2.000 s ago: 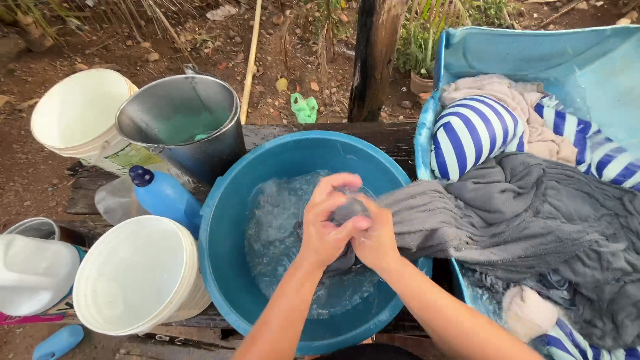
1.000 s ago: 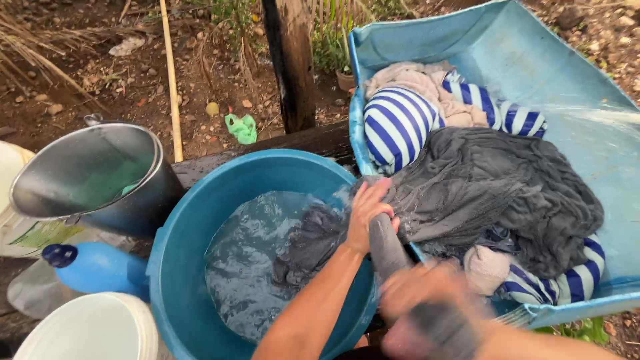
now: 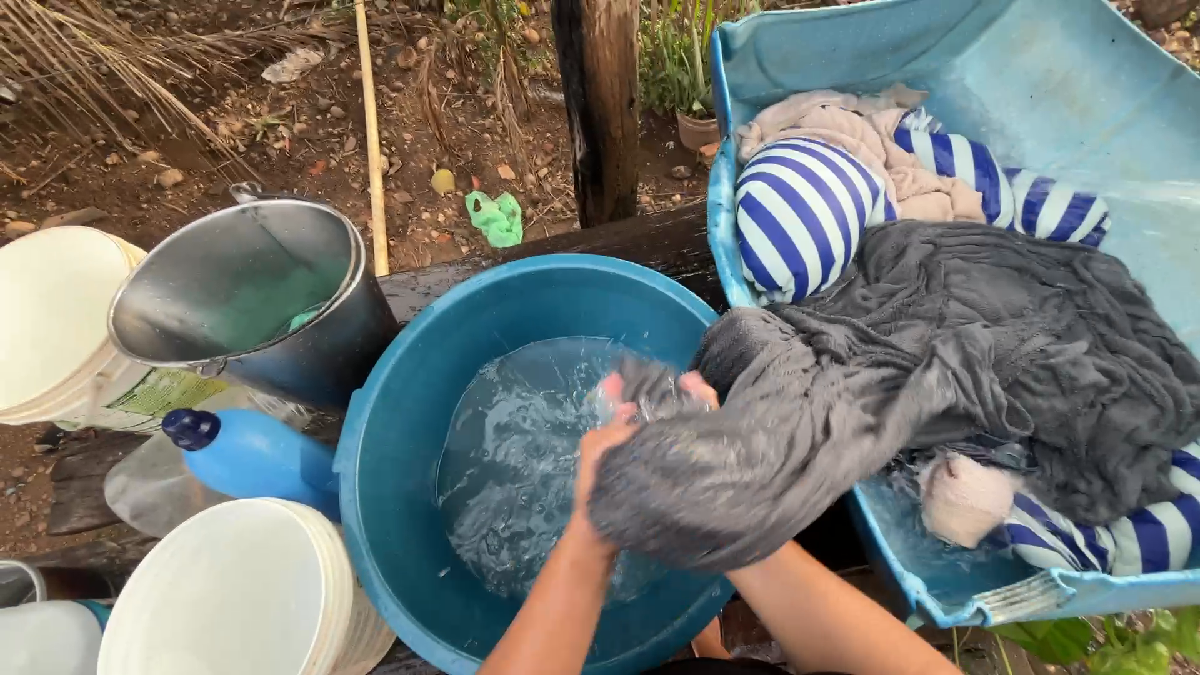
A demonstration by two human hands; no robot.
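Both my hands are over the round blue plastic basin point(image 3: 389, 525), which holds water with ripples and splashes. My left hand point(image 3: 609, 441) grips the dark grey wet cloth point(image 3: 994, 328) near the middle of the basin. My right hand point(image 3: 698, 389) is mostly hidden under the same cloth; only fingertips show beside a bunched, blurred end of it. A fold of the cloth hangs over my wrists. From there the cloth runs across the rim into the light blue tub point(image 3: 1059, 84), where it lies beside striped blue-and-white fabric point(image 3: 806, 216) and beige cloth point(image 3: 844, 131).
At left are a metal bucket point(image 3: 352, 309), a blue bottle with a dark cap point(image 3: 267, 459), a white bucket point(image 3: 225, 600) and another white bucket point(image 3: 56, 319). A wooden post point(image 3: 600, 112) rises behind the basin. A green plastic bag point(image 3: 495, 220) lies on the ground.
A second ago my right hand was by the basin's near right edge; now both hands are together over the water. More grey cloth now drapes over my forearms.
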